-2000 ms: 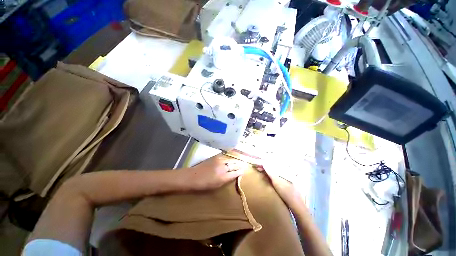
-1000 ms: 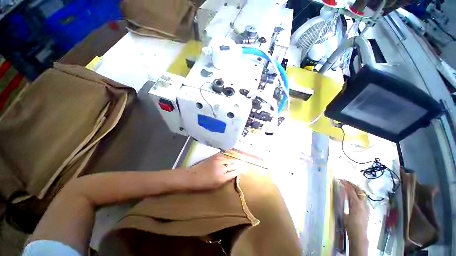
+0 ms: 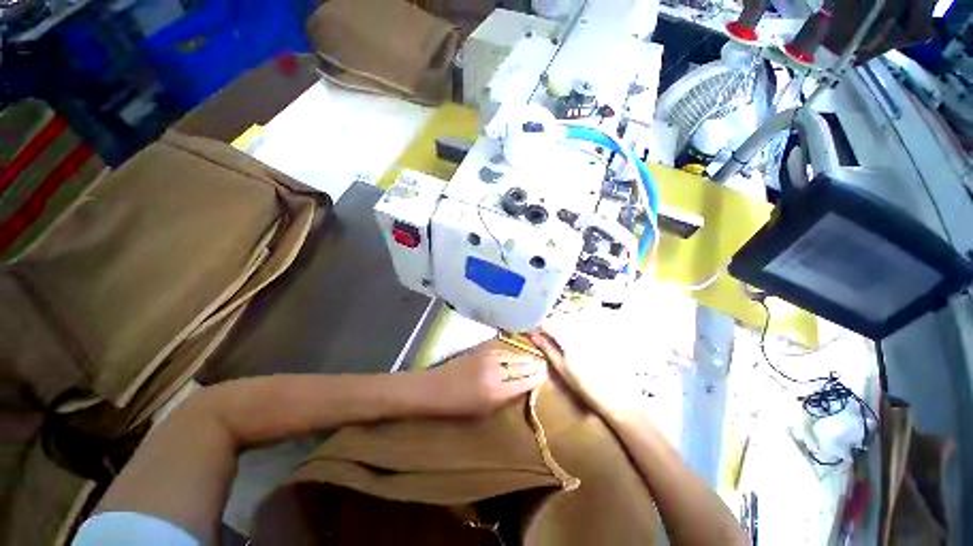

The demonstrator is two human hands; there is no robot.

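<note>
A large brown bag panel lies over the table's front edge and the lap, its top edge at the white sewing machine's head. A pale bound seam runs down it and ends loose-looking at the bottom. My left hand lies on the panel just in front of the machine head, fingers holding the cloth, a ring showing. My right hand is beside it on the right, fingertips at the cloth's top edge; they are small and bright, and whether they hold a tool is hidden.
A folded brown stack lies at left, another brown bundle behind. A black-framed screen stands at right. Dark tweezers and a tangled black cable lie on the right. Brown cloth hangs at the right edge.
My right hand went from the cloth to the right side of the table, and is now back at the cloth beside my left. The view has shifted slightly; my left hand stays on the cloth.
</note>
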